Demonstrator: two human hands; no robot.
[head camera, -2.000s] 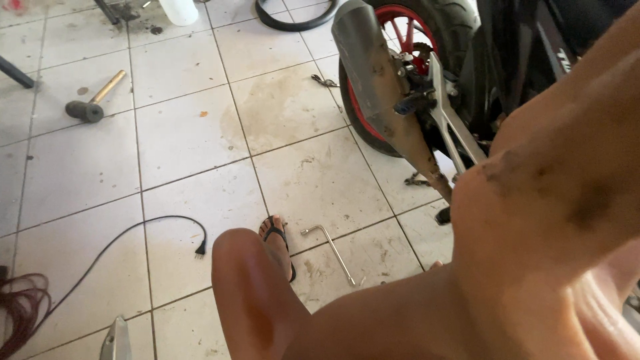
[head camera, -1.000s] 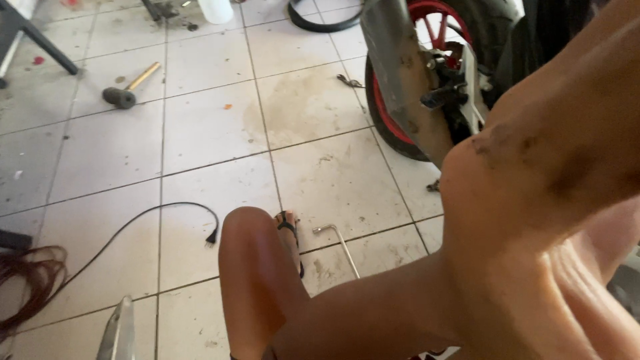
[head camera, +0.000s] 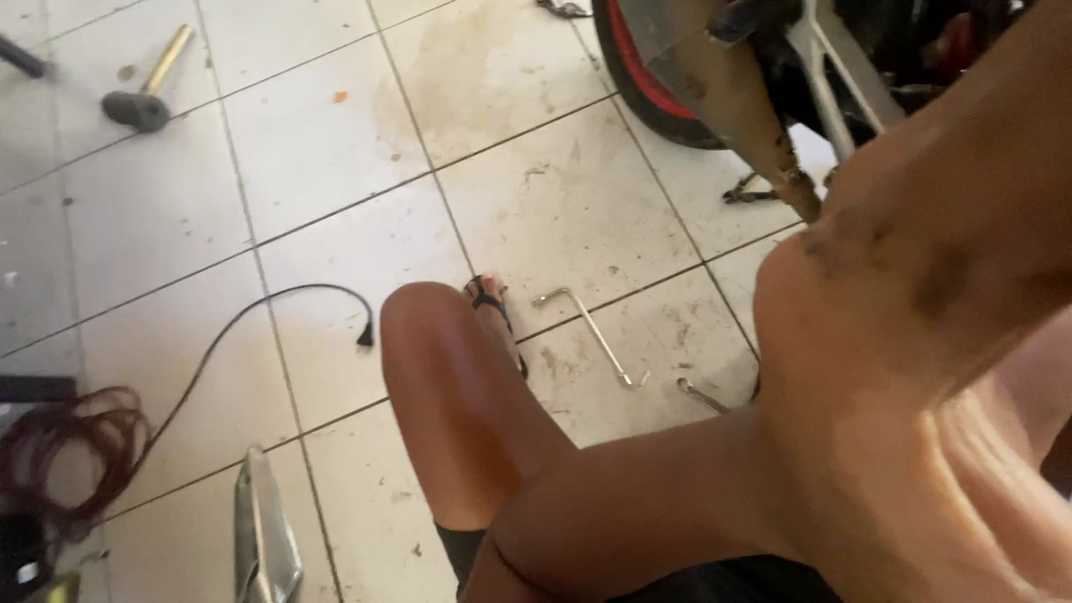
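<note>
Neither of my hands is in the picture. A bent bare arm (head camera: 904, 276) with dark smudges fills the right side, close to the camera, and hides part of the motorcycle; what its hand holds or touches cannot be seen. On the tiled floor past my knee (head camera: 435, 360) lie an L-shaped socket wrench (head camera: 599, 335) and, partly covered by the arm, a ring-ended wrench (head camera: 699, 394). At the upper right are the motorcycle's exhaust muffler (head camera: 729, 100) and its wheel with a red rim (head camera: 653, 84).
A mallet with a wooden handle (head camera: 138, 109) lies at the upper left. A black cable with a plug (head camera: 365, 335) curves across the tiles from a reddish coil (head camera: 75, 452). A pointed silvery part (head camera: 264, 536) stands at the bottom. A sandalled foot (head camera: 494, 310) is beside the socket wrench.
The view has shifted downward, cutting off the white container and the black ring at the top. The ring-ended wrench now shows beside the arm. The socket wrench and mallet lie where they did.
</note>
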